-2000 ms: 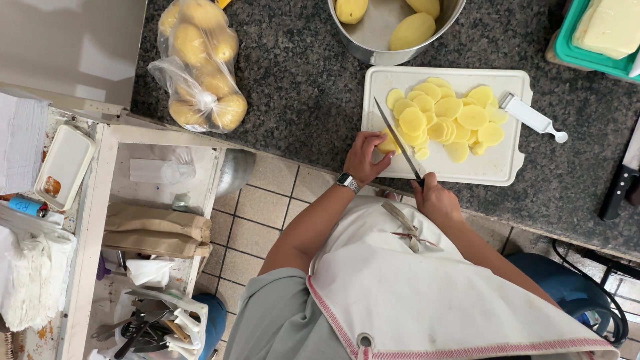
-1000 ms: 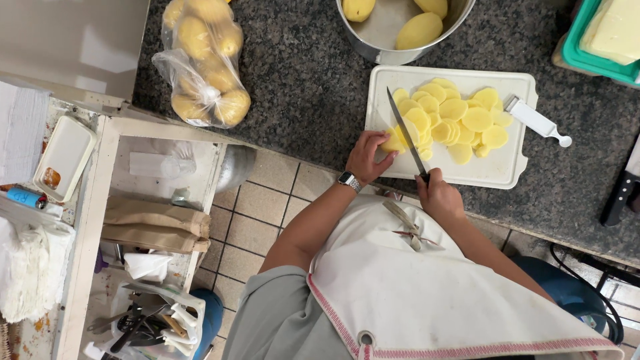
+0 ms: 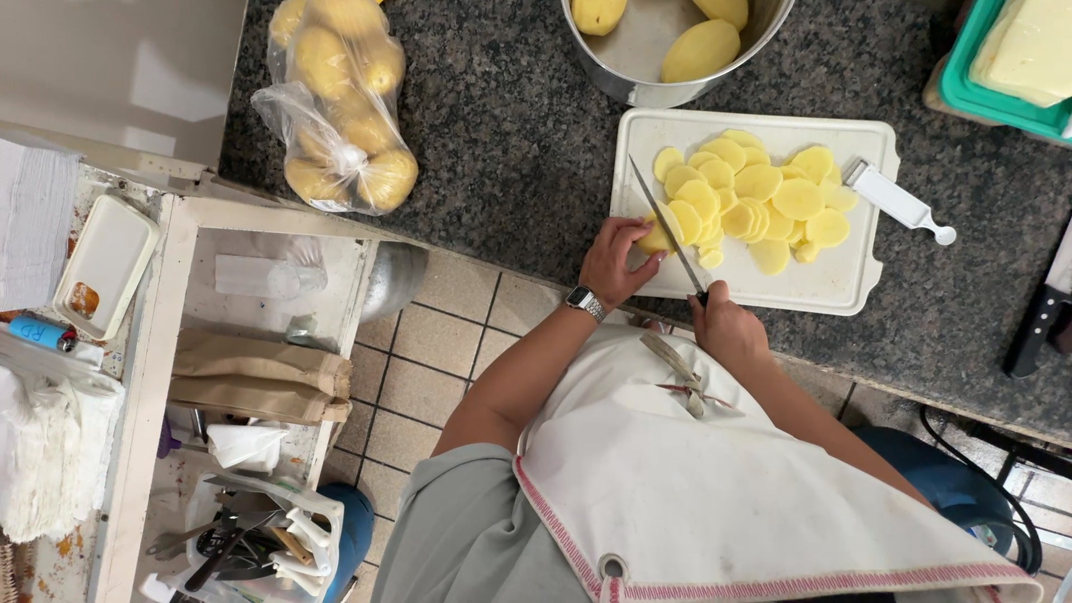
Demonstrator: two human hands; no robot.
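My left hand [image 3: 615, 261], with a metal watch at the wrist, holds a piece of peeled potato [image 3: 658, 238] at the left part of a white cutting board [image 3: 837, 289]. In my right hand [image 3: 730, 329] is the dark handle of a kitchen knife [image 3: 666, 222]. Its blade points up and left and lies against the cut side of the potato. Many thin potato slices [image 3: 758, 182] are spread to the right of the blade, several overlapping. A white-handled peeler [image 3: 900, 199] rests across the board's right edge.
A metal pot [image 3: 641, 90] with peeled potatoes stands beyond the board. A tied plastic bag of potatoes [image 3: 343, 109] lies at the left. At the right are a green container [image 3: 959, 88] and a black-handled knife [image 3: 1034, 331]. Shelves with utensils [image 3: 251, 536] stand at lower left.
Both hands remain at the board's left part, on the potato and the knife. The visible piece of potato under my left hand looks somewhat shorter than two seconds ago.
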